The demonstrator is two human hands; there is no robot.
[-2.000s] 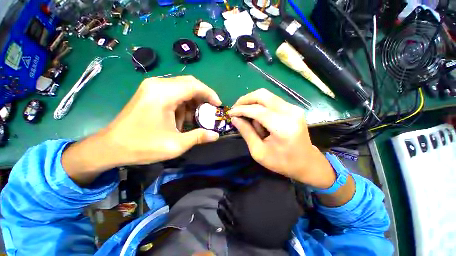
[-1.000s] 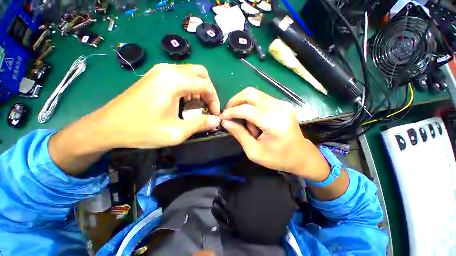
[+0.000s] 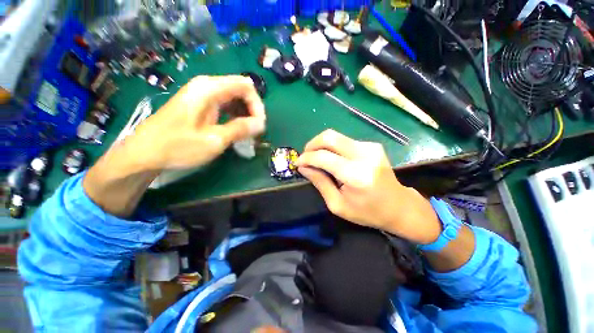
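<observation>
The open round unit [image 3: 284, 162] shows shiny and yellowish parts in a black rim, near the mat's front edge. My right hand [image 3: 352, 175] pinches its right side with thumb and fingertips. My left hand [image 3: 195, 127] is up and to the left, apart from the unit and blurred. A pale disc-like piece [image 3: 245, 149] shows at its fingertips, with thumb and finger closed on it. A tiny part shows between the pale piece and the unit, too small to name.
Black closed housings [image 3: 324, 75] with white labels lie behind the hands. Tweezers [image 3: 368, 118], a cream tapered stick [image 3: 397, 95] and a thick black tube [image 3: 426, 88] lie at right. A white tray [image 3: 566, 227] is far right, and a blue box [image 3: 55, 104] at left.
My left hand has come off the unit and moved up and left with the pale piece. The unit's open face is uncovered. My right hand still holds the unit's side.
</observation>
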